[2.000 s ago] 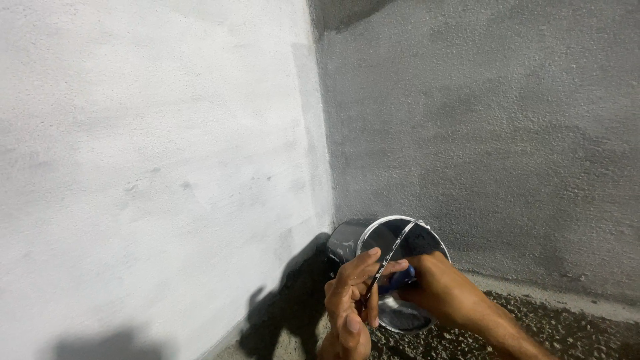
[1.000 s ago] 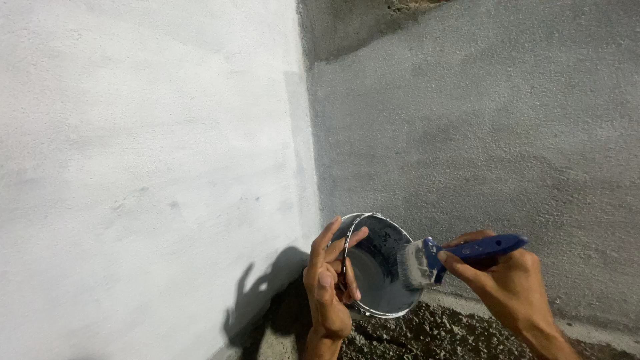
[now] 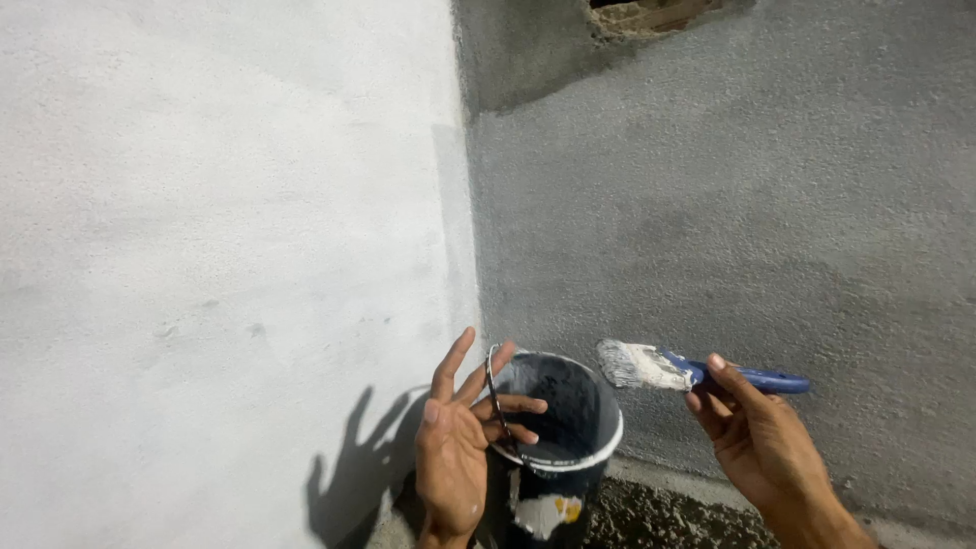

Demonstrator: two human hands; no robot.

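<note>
My right hand (image 3: pixel 759 438) grips the blue handle of a paintbrush (image 3: pixel 656 370), held level to the right of the bucket's rim, its bristles coated in whitish paint and pointing left. A dark plastic bucket (image 3: pixel 564 480) with a paint-smeared rim hangs or stands in the corner; which of the two cannot be told. Its thin wire handle (image 3: pixel 497 396) passes between the spread fingers of my left hand (image 3: pixel 457 450), whose palm is turned up and whose two lower fingers reach over the bucket's mouth.
A white-painted wall (image 3: pixel 229 229) on the left meets a grey, rough wall (image 3: pixel 724 229) at the corner. High on the grey wall is a broken hole (image 3: pixel 656 17) with a bare, unpainted patch beside it. Dark, rough ground (image 3: pixel 663 518) lies below, along a pale ledge.
The brush, down in the bucket two seconds ago and at its rim one second ago, is now lifted clear to the right. My left hand's fingers have spread.
</note>
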